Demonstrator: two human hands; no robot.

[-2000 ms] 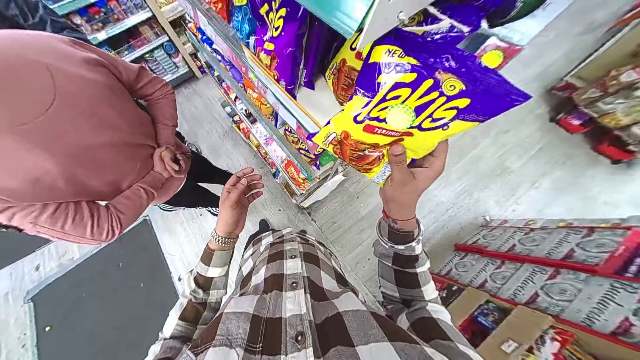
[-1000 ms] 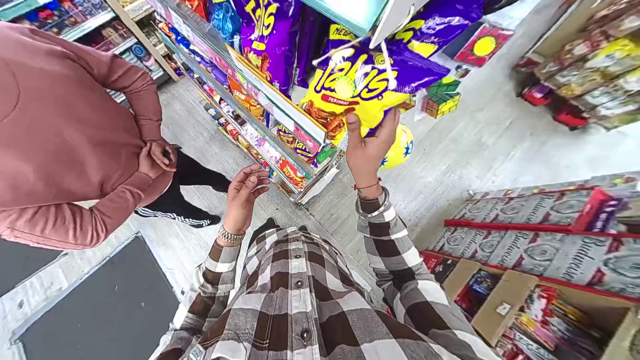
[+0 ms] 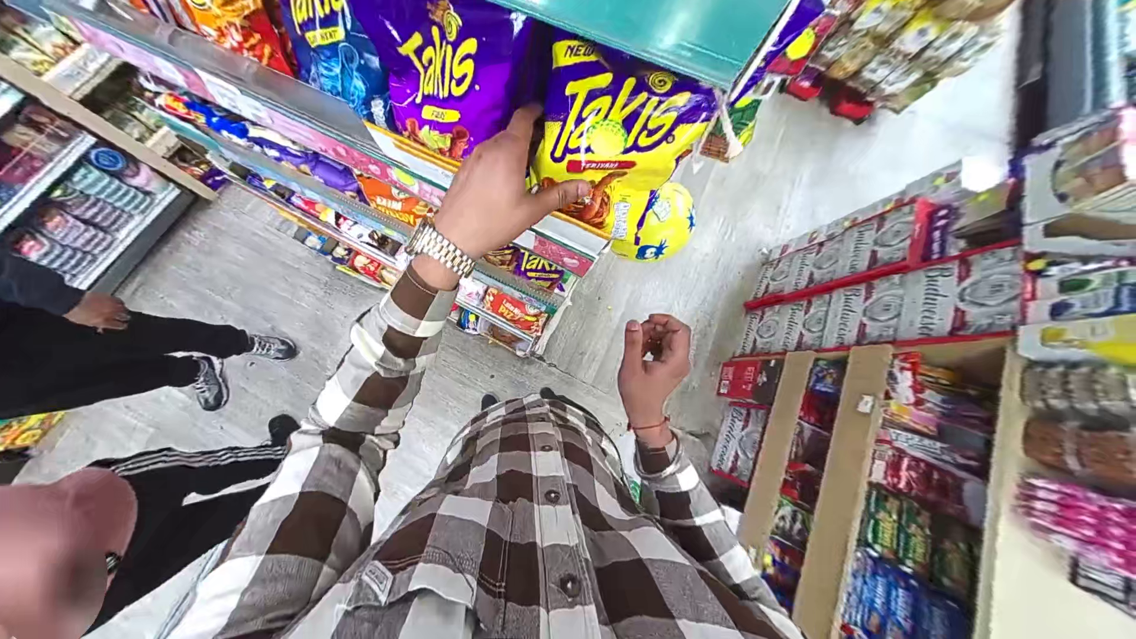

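My left hand [image 3: 497, 191], with a metal watch at its wrist, reaches to the shelf front between a purple Takis bag [image 3: 439, 75] and a purple-and-yellow Takis bag [image 3: 621, 124]. Its thumb lies over the lower left of the yellow bag, and its other fingers are partly hidden behind or beside that bag; a firm hold cannot be made out. My right hand [image 3: 654, 364] is away from the shelf, above the floor, its fingers curled toward the thumb with nothing visible in them. A yellow balloon or ball [image 3: 661, 222] shows below the bag.
A teal shelf panel [image 3: 657, 27] hangs over the bags. Snack shelves [image 3: 355, 191] run to the left. At right stand stacked Budweiser cartons [image 3: 887, 302] and cardboard bins [image 3: 830, 470] of packets. Two people are at left, one in dark trousers [image 3: 115, 346], one in pink [image 3: 67, 541].
My right hand, earlier on the yellow Takis bag, has let go and moved down. My left hand has moved up to the shelf bags. The view has shifted; another person now shows at left.
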